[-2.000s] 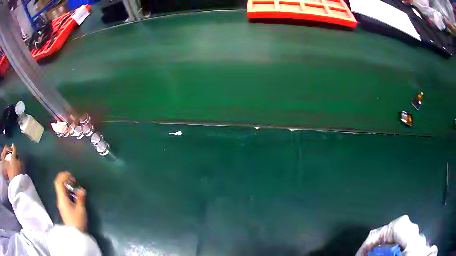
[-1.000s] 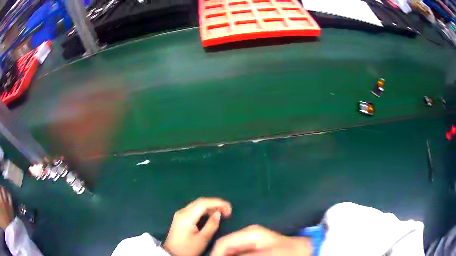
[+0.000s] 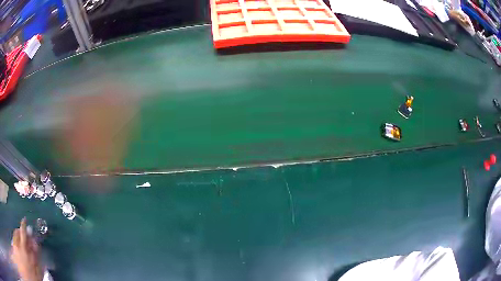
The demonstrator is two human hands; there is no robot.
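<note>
A hand (image 3: 24,253) with a white cuff is at the lower left edge, small and blurred. I cannot tell if it is my left hand or a neighbour's, nor if it holds anything. A clear round piece (image 3: 42,225) lies beside its fingers. My right hand is out of the picture; a white sleeve (image 3: 409,269) shows at the bottom right. A small watch case (image 3: 391,131) with gold-yellow and silver inside lies on the green mat at right. A dark display module (image 3: 405,110) with a yellow-orange tail lies just behind it.
An orange-red compartment tray (image 3: 280,39) is at the far side. White paper (image 3: 379,13) lies right of it. Shiny round pieces (image 3: 49,189) stand by the left post. A thin dark tool (image 3: 466,192) and red pieces (image 3: 490,162) lie at right. Another white sleeve (image 3: 494,219) is at the right edge.
The two hands at the bottom centre have left that spot. A hand shows lower and further in at the left edge. The blue wristband is out of view. The view has shifted slightly.
</note>
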